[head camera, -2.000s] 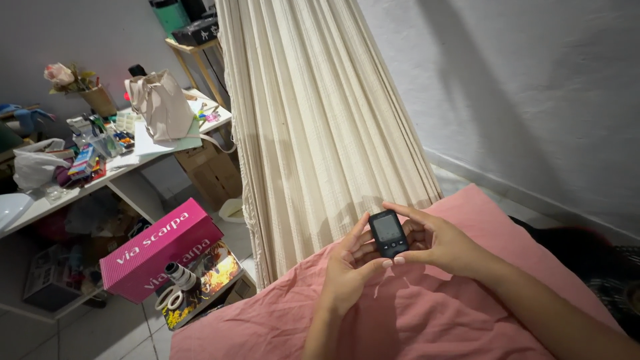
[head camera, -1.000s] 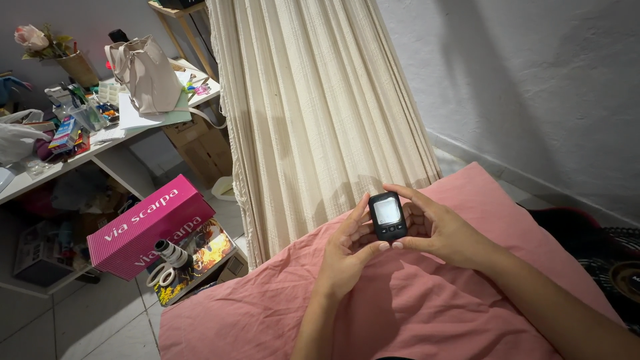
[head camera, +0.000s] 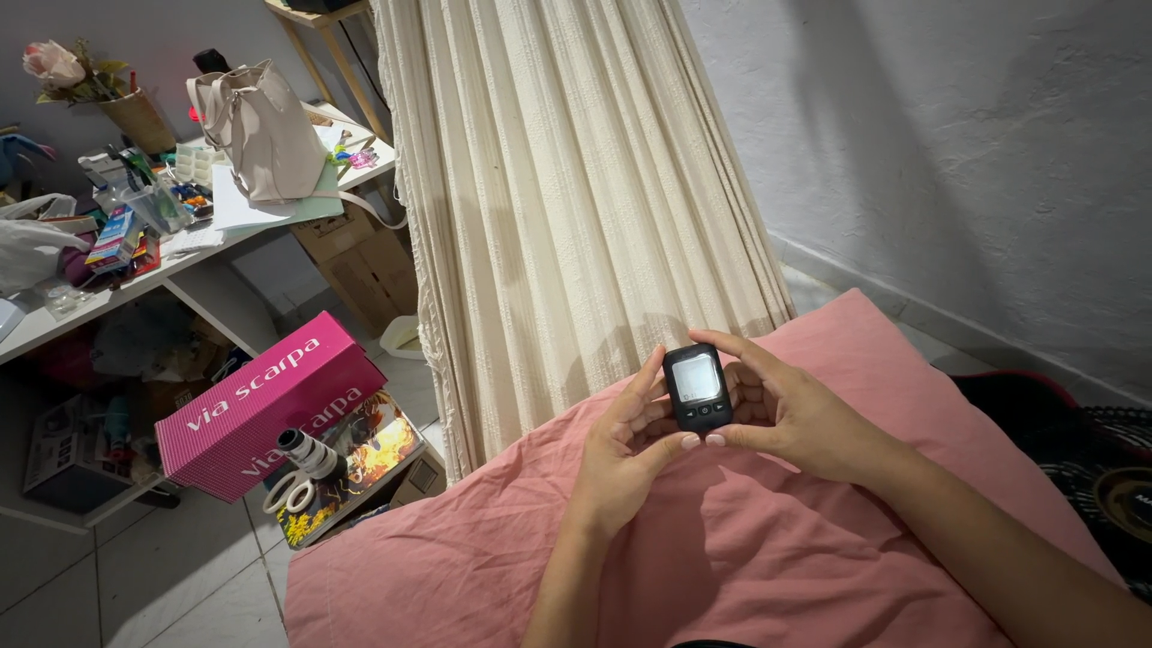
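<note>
A small black handheld electronic meter (head camera: 698, 389) with a lit screen and a row of buttons is held upright between both hands. My left hand (head camera: 630, 432) grips its left side, the thumb near the lower edge. On the other side my right hand (head camera: 787, 405) holds the meter, its index finger at the top corner and its thumb below. The two thumb tips nearly meet under the buttons. Beneath the hands lies a pink pillow or cushion (head camera: 810, 549). What the screen shows is too faint to tell.
A cream fabric hammock (head camera: 576, 198) stretches away ahead. At left, a white desk (head camera: 216, 256) bears a beige handbag (head camera: 270, 135) and clutter. Below it are a pink box (head camera: 261, 405), scissors (head camera: 290, 493) and a small bottle (head camera: 310, 453). A black fan (head camera: 1116, 486) is at far right.
The meter's screen, dark two seconds ago, is now lit. Both hands still hold the meter in much the same way.
</note>
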